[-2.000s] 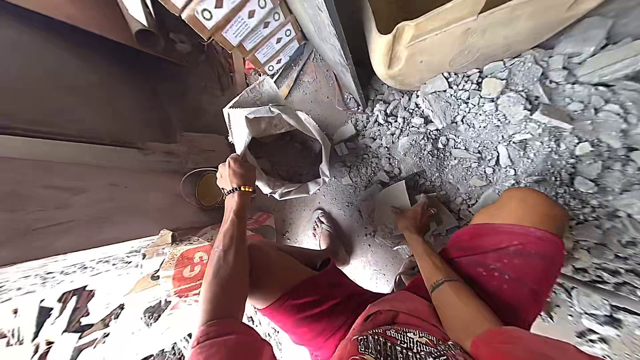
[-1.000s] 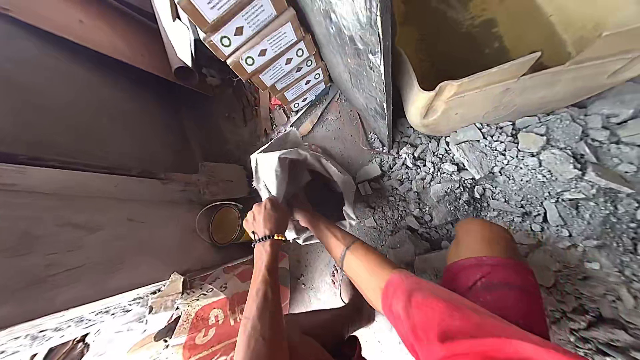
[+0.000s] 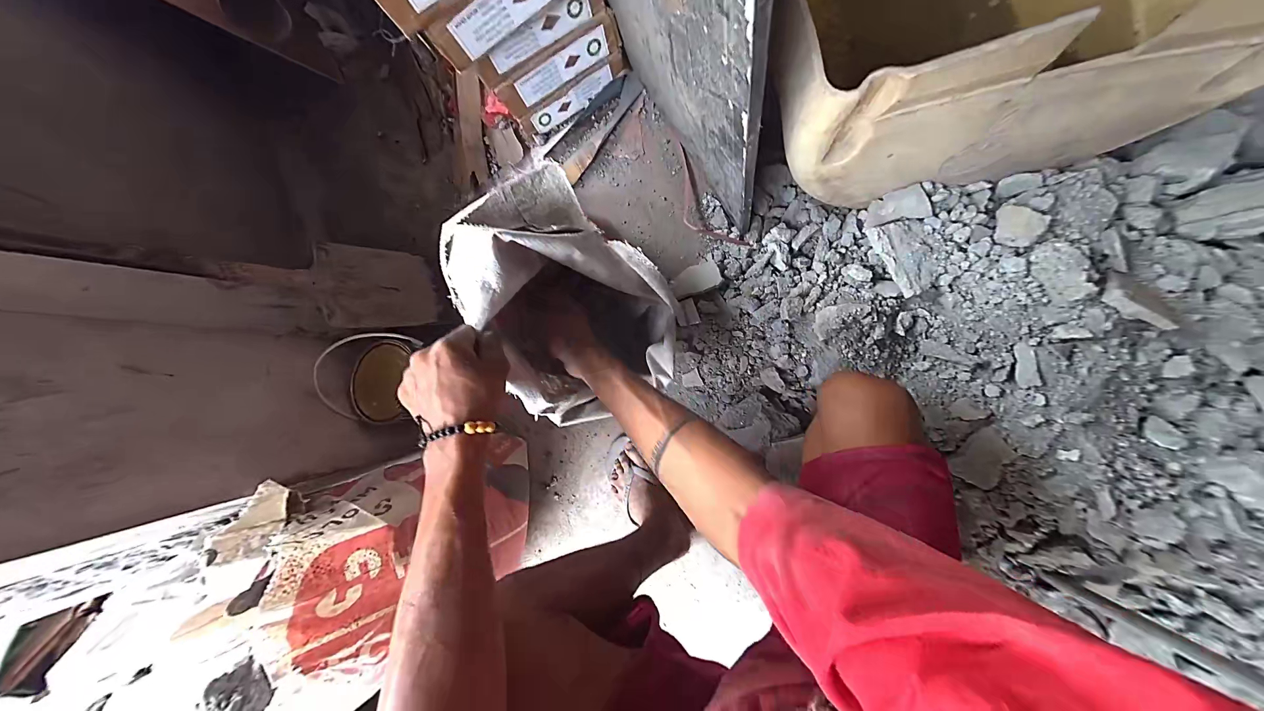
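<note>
A dusty white woven sack [image 3: 622, 259] stands with its mouth open on the floor. My left hand [image 3: 454, 377], with a beaded bracelet at the wrist, is closed on the near left edge of the sack's rim. My right arm reaches down into the sack, and my right hand [image 3: 571, 336] is inside the dark opening. Its fingers are in shadow, so whether it holds anything cannot be seen. Grey rubble [image 3: 889, 267] of broken chunks and dust lies to the right of the sack.
Stacked labelled cardboard boxes [image 3: 553, 69] stand beyond the sack, beside an upright grey board [image 3: 696, 89]. A torn-edged pale container [image 3: 968, 118] is at the upper right. A small bucket [image 3: 380, 380] sits left of my left hand. Printed sheeting [image 3: 346, 583] lies lower left.
Two seconds ago my right hand was at the rubble with a flat pale piece; by one second ago it had moved left to the sack. My left hand has stayed on the sack's rim.
</note>
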